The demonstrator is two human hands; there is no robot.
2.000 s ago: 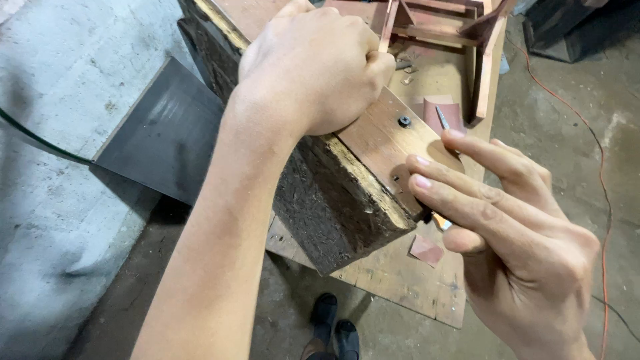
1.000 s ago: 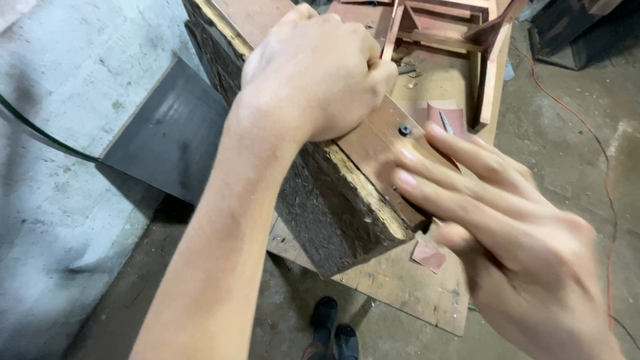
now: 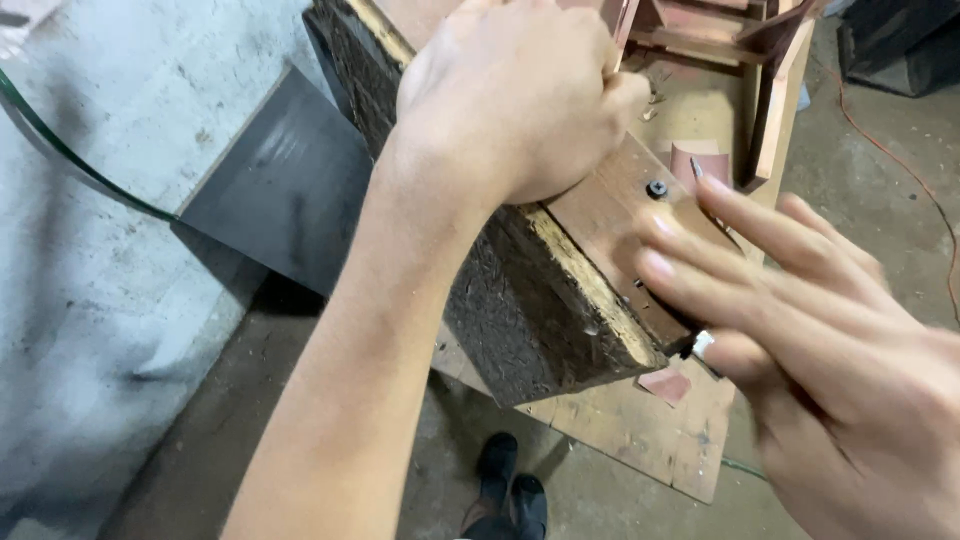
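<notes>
My left hand (image 3: 517, 97) presses down in a fist on a flat reddish wooden board (image 3: 600, 225); its curled fingers hide whatever may be under them. The board lies along a thick dark wooden beam (image 3: 525, 315) with a rough pale edge. A black cross-head screw (image 3: 657, 189) stands in the board. My right hand (image 3: 810, 322), blurred, lies with fingers apart over the board's near end. Beside its thumb is a small whitish piece (image 3: 703, 343), partly hidden. A pointed metal tip (image 3: 696, 166) shows by the index fingertip, over curved reddish sandpaper (image 3: 720, 169).
A wooden frame (image 3: 697, 43) rests on the worktable (image 3: 637, 442) at the top right. A scrap of sandpaper (image 3: 666, 384) lies near the beam's end. A dark panel (image 3: 281, 180) leans by the pale wall at left. An orange cord (image 3: 892, 150) crosses the floor.
My right hand has moved slightly over the end of the board, its fingertips shifting near the screw. My left fist stays in the same place on the board.
</notes>
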